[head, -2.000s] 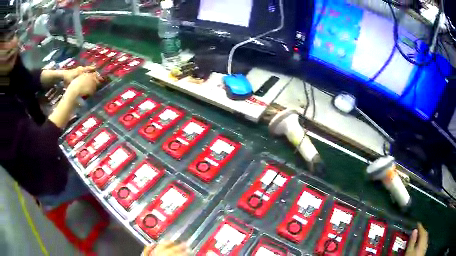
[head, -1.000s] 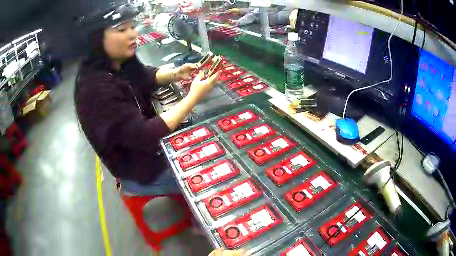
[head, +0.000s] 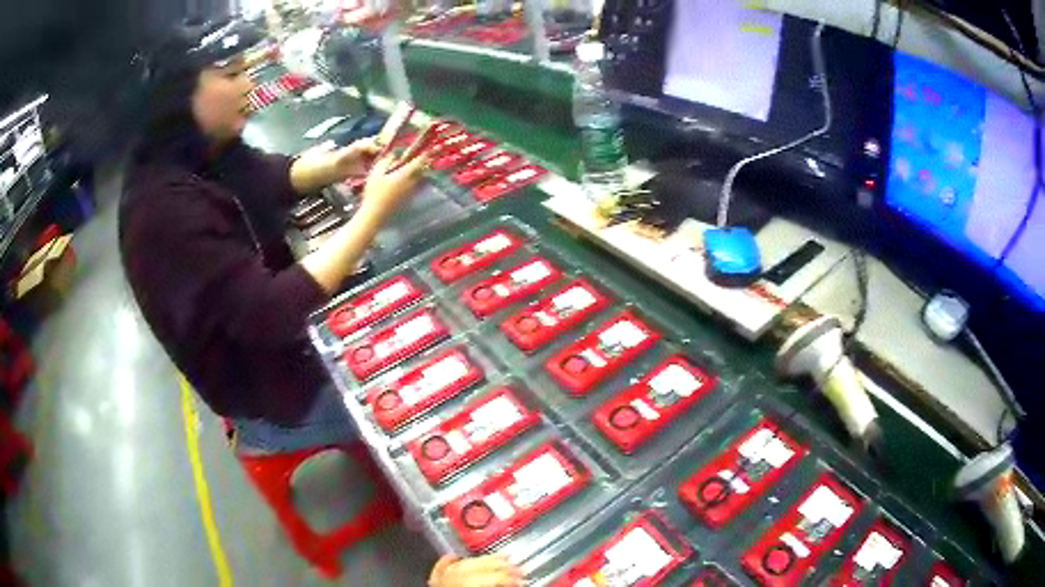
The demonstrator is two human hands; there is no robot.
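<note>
A clear blister tray (head: 562,401) holds two rows of red handsets (head: 516,497) with white labels and a dark ring near one end. A second tray with more red handsets (head: 802,527) lies beside it at the lower right, cut off by the frame. My left hand (head: 476,571) is at the bottom edge, by the near edge of the trays; only its fingers show and its grip cannot be made out. My right hand is out of the picture.
A person on a red stool (head: 327,505) at left holds small flat items. Two white handheld scanners (head: 831,373) lie behind the trays. A blue mouse (head: 731,253), dark flat device (head: 793,261), water bottle (head: 599,126) and monitors (head: 963,172) stand along the back.
The view swung left, then slightly back right. My right hand, at the right tray's end two seconds ago, has left the picture. My left hand stays at the bottom edge.
</note>
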